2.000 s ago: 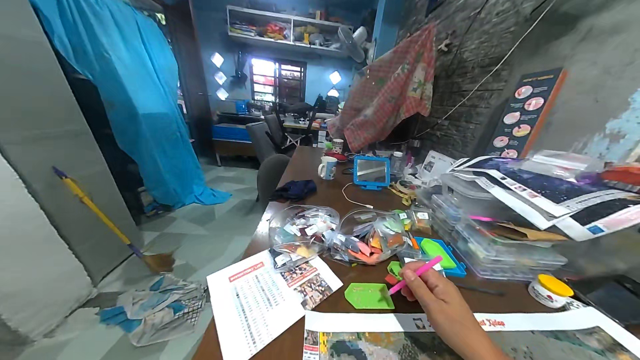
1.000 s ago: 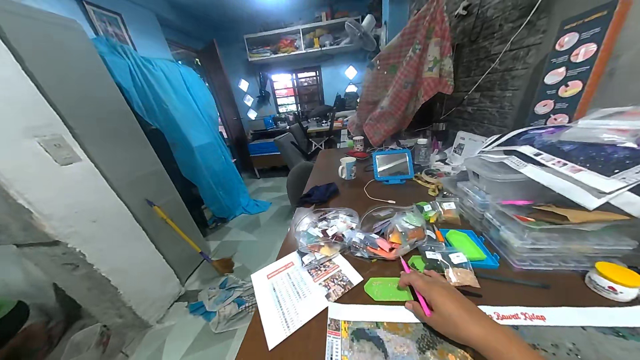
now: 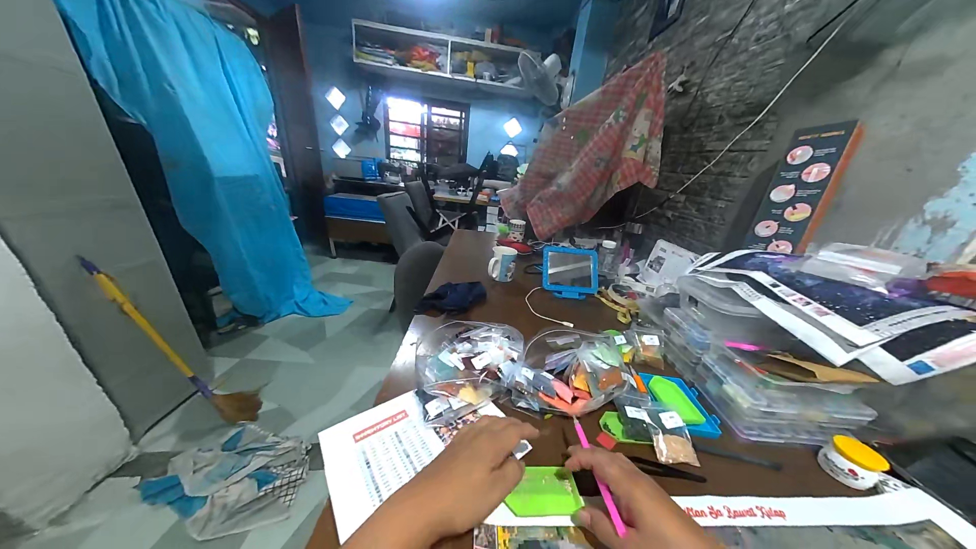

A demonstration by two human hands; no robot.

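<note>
In the head view my right hand (image 3: 629, 496) holds a pink pen-like applicator (image 3: 598, 476) between thumb and fingers, its tip pointing away from me. My left hand (image 3: 476, 473) reaches over the printed paper sheet (image 3: 374, 457), beside the left edge of a green plastic tray (image 3: 544, 492); its fingertips are bent and partly hidden. The tray lies between both hands, above the white border of a printed canvas (image 3: 808, 509). Beyond the hands lie two clear containers, one (image 3: 469, 354) and another (image 3: 568, 374), filled with small labelled bags. A bag of tan beads (image 3: 672, 446) rests right of them.
Stacked clear plastic cases (image 3: 778, 396) and printed sheets (image 3: 823, 297) stand at right. A yellow-lidded tub (image 3: 852, 461) is near the right edge. Farther back are a blue-framed tablet (image 3: 570, 271), a mug (image 3: 502, 264) and a dark cloth (image 3: 451, 296). Black tweezers (image 3: 667, 469) lie near my right hand.
My left hand has come into view beside the green tray. My right hand still holds the pink applicator.
</note>
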